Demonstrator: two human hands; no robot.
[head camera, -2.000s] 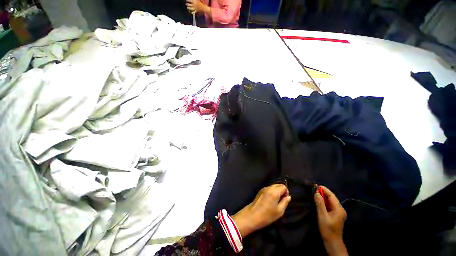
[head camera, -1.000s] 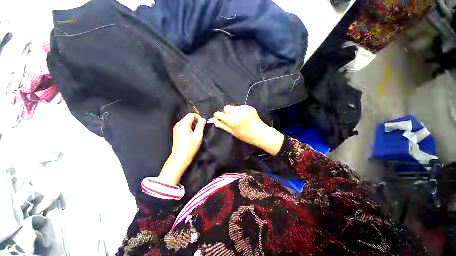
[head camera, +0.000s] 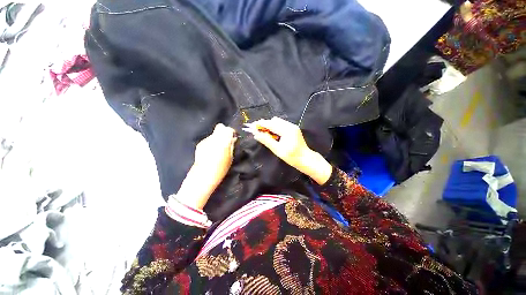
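Observation:
A black garment (head camera: 173, 69) with pale stitching lines and loose thread ends lies in front of me over the table's edge. My left hand (head camera: 214, 151) is closed on the black cloth near the middle. My right hand (head camera: 280, 144) holds thread snips (head camera: 269, 133) with an orange-red handle; their pale tip points left, close to my left fingers. A short orange-yellow thread tuft (head camera: 245, 115) shows on the cloth just above the tip. A white thread tuft (head camera: 140, 108) lies on the cloth at the left.
Navy cloth (head camera: 346, 40) is heaped behind the black garment. Pale grey garments (head camera: 34, 242) and a pink-and-white checked cloth (head camera: 74, 74) lie at left on the white table (head camera: 109, 173). A blue bin (head camera: 478, 187) stands on the floor at right. A patterned sleeve or garment shows at top right.
The view has swung down and right since the oldest frame. Since the last one, my hands remain close together, and the snips' orange handle now shows in my right hand.

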